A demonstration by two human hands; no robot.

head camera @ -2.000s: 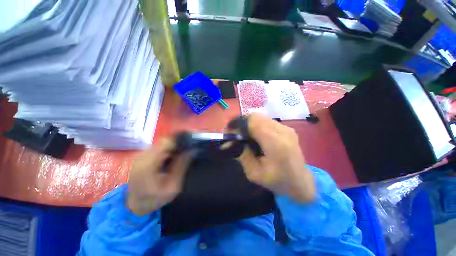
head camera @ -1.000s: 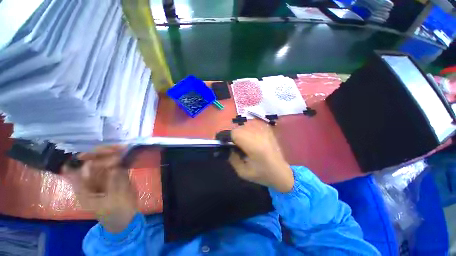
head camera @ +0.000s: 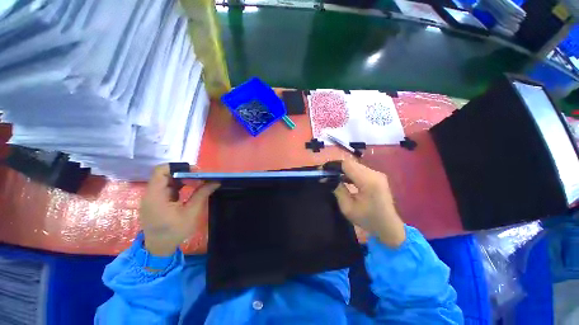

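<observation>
A thin tablet-like device [head camera: 257,175] is held edge-on, its long edge a bright silvery-blue line. My left hand [head camera: 168,212] grips its left end, with a black finger cot on a fingertip. My right hand [head camera: 368,200] grips its right end, also with black finger cots. Below it, a black tray [head camera: 279,238] lies close against my body. The device's faces cannot be made out from this angle. The tweezers-like tool [head camera: 343,145] lies at the lower edge of the dotted sheet [head camera: 357,116].
A tall stack of white sleeves [head camera: 120,95] stands at left beside a yellow post [head camera: 206,47]. A blue parts bin [head camera: 254,106] and green-handled tool [head camera: 289,122] lie behind the hands. A black tray stack [head camera: 501,165] stands at right. The green conveyor [head camera: 305,54] runs across the back.
The left hand, blurred and farther left a second ago, now holds the device's left end. The device is level between both hands. The tool lies on the mat, where hands blocked the view two seconds ago.
</observation>
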